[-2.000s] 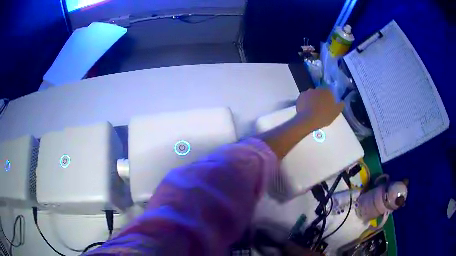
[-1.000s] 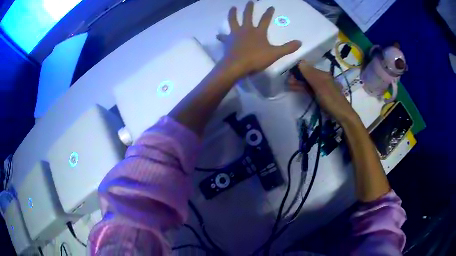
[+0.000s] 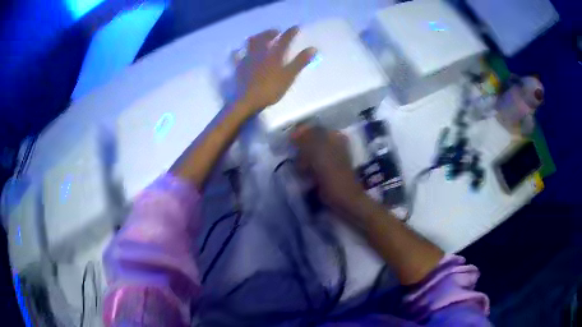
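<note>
A white projector unit (image 3: 332, 70) stands in front of me, right of centre. My left hand (image 3: 265, 73) lies on its left top edge with the fingers spread. My right hand (image 3: 322, 156) is at its near side, low down, with the fingers bent in. Motion blur hides whether it grips a plug or cable there. Black cables (image 3: 338, 262) run below this hand. A dark remote control (image 3: 383, 169) lies just right of it.
Another unit (image 3: 427, 38) stands to the right, and several more (image 3: 163, 128) curve away left. At the right are small dark adapter leads (image 3: 459, 153), a pink figurine (image 3: 517, 102) and a dark phone (image 3: 520, 166). A pale sheet (image 3: 118, 45) stands behind at the left.
Both hands have moved left from the rightmost unit to the one beside it. The right hand has left the rightmost unit's near side. The view has shifted, and the units appear further right.
</note>
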